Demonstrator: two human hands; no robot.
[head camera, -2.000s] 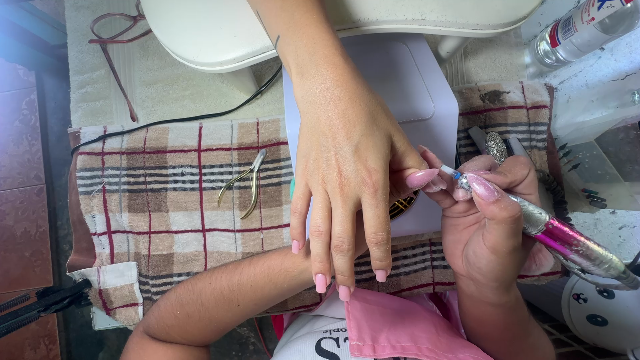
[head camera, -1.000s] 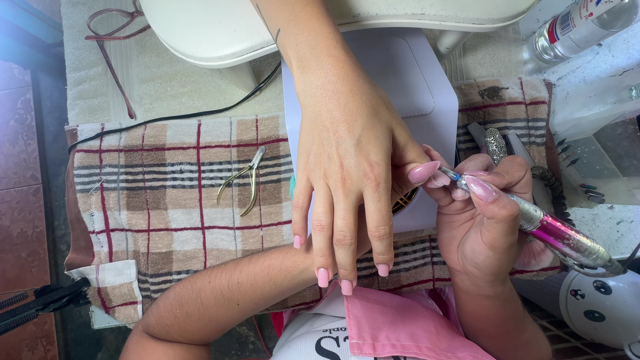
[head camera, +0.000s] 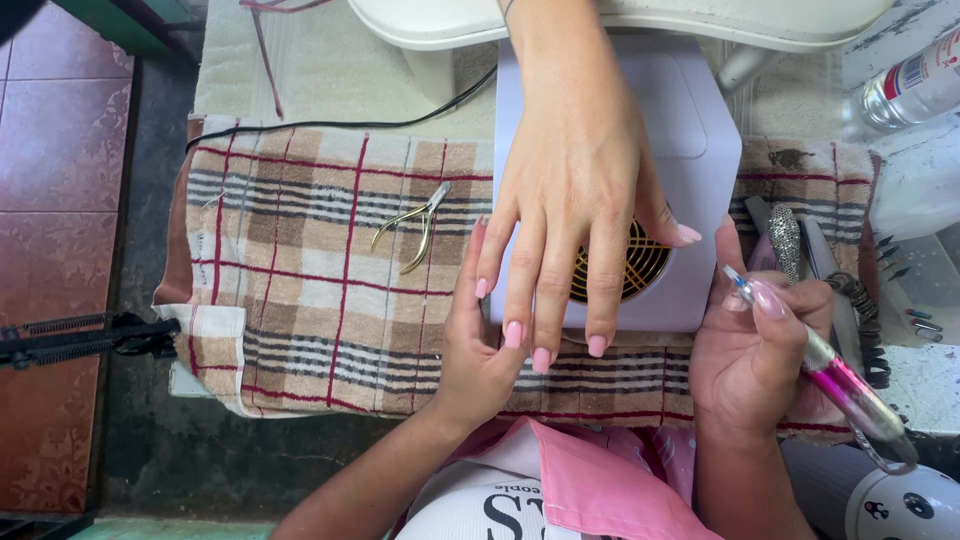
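My right hand holds a pink and silver electric nail drill like a pen, its bit pointing up and left, apart from the other person's nails. My left hand is at the fingertips of the other person's hand, its thumb by their finger; how firmly it holds cannot be told. That hand reaches in from the top, palm down with fingers spread, over a white nail dust collector with a round gold grille. Its nails are pink. Gold-handled cuticle nippers lie to the left.
A plaid towel covers the table. A white armrest spans the top, with a black cable beside it. Nail files and a glittery handle lie right; a clear bottle is upper right. A black clamp arm reaches in left.
My left hand has come out from beneath the other person's hand to its left side. The drill and my right hand have moved away from their thumb. The view has shifted somewhat.
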